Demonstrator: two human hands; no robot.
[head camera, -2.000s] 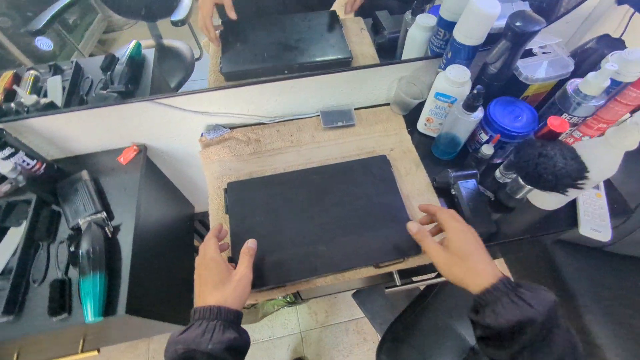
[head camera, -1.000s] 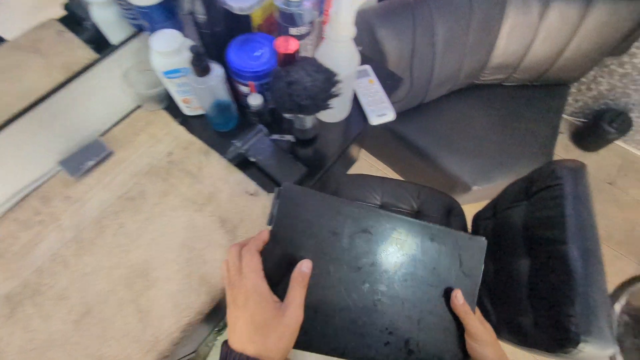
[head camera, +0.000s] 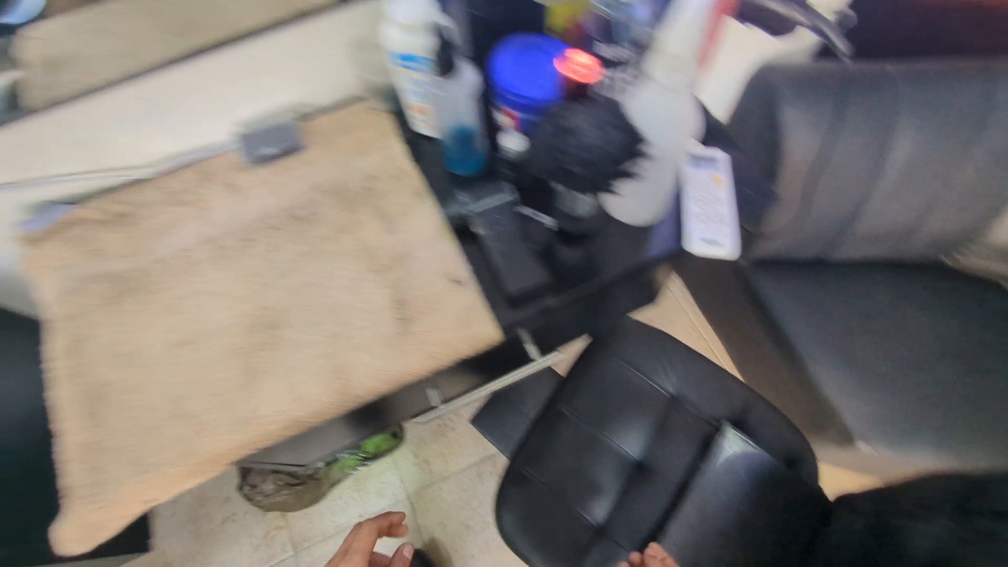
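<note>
A flat black case (head camera: 748, 500) lies on the tufted black seat of a chair (head camera: 606, 425), at the lower right. At the bottom edge is my left hand (head camera: 370, 543), partly cut off, its fingers apart with nothing between them. Only the fingertips of my right hand (head camera: 650, 556) show, close to the lower left edge of the case; whether they grip it cannot be told. A dark sleeve (head camera: 929, 520) reaches in from the right. On the counter a worn tan towel or mat (head camera: 260, 299) lies flat, with a small grey block (head camera: 270, 142) at its back edge.
Behind the mat stand a white bottle (head camera: 411, 71), a bottle with blue liquid (head camera: 463, 126), a blue-lidded tub (head camera: 526, 71), a black bristle brush (head camera: 587, 142) and a white spray bottle (head camera: 654, 126). A white remote (head camera: 709, 203) lies at the counter's corner. A black padded bench (head camera: 890, 315) stands right.
The black case, on the mat two seconds ago and then held in both hands, now lies on the chair seat. My left hand has come off it. The view has swung to the right.
</note>
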